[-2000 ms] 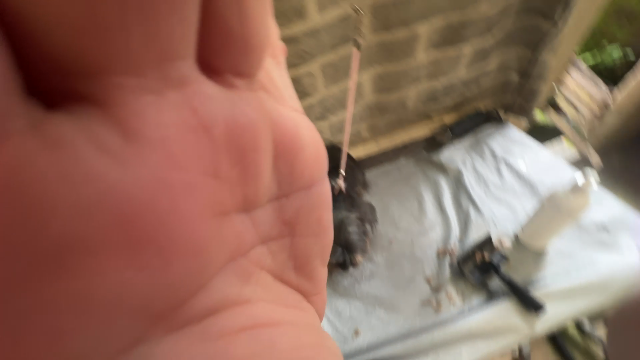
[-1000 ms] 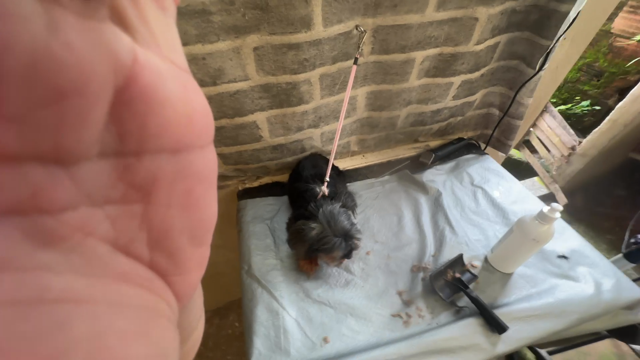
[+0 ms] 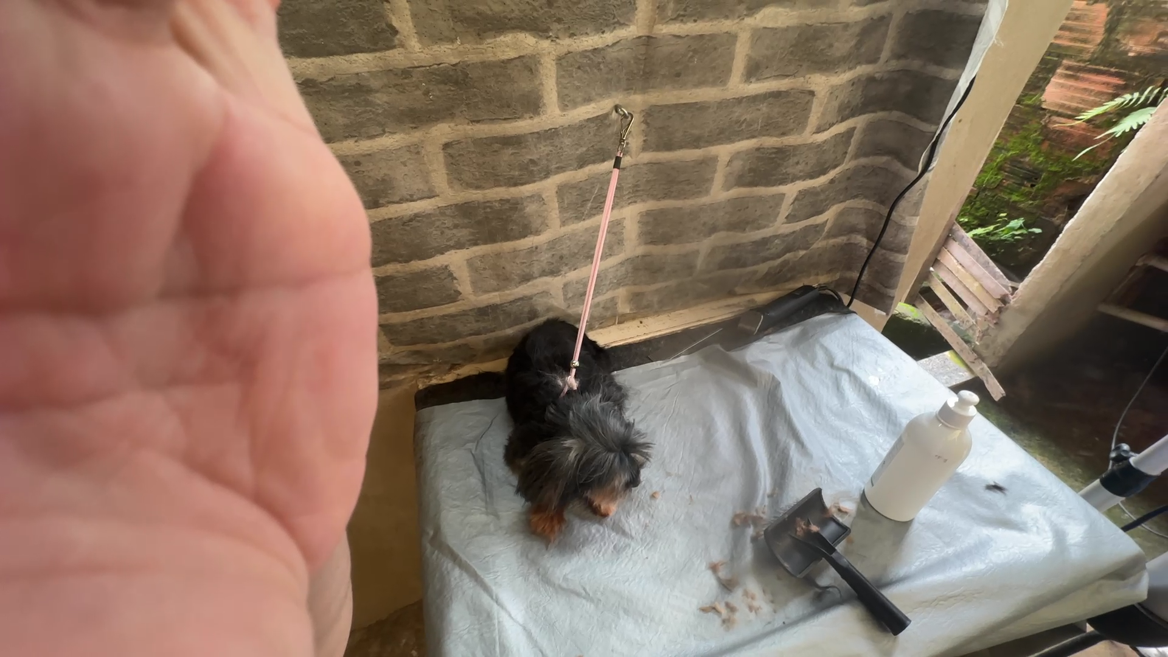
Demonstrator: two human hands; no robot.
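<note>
The palm of my left hand [image 3: 182, 338] fills the left side very close to the camera, with nothing on it; its fingers run out of view at the top. My right hand is out of view. Beyond the palm, a small black and grey dog with tan paws [image 3: 579, 429] is on the sheet-covered table [image 3: 730, 420], head lowered. A pink leash [image 3: 598, 255] runs from its back up to a metal clip [image 3: 623, 132] at the brick wall. Near the table's front lie a black slicker-type pet brush [image 3: 835, 552] and tufts of hair [image 3: 725, 593]. No hand touches them.
A white bottle [image 3: 919, 456] stands beside the brush. Behind the table is a grey brick wall [image 3: 493, 146]; a dark object with a black cable [image 3: 894, 210] lies at the back edge. At the right are wooden posts [image 3: 1086, 237], slats [image 3: 967, 283] and a metal tube [image 3: 1127, 474].
Since two seconds ago the view has swung and sharpened. The palm stays large at the left and covers less of the view than at first. The dog, brush and bottle show no plain move on the table.
</note>
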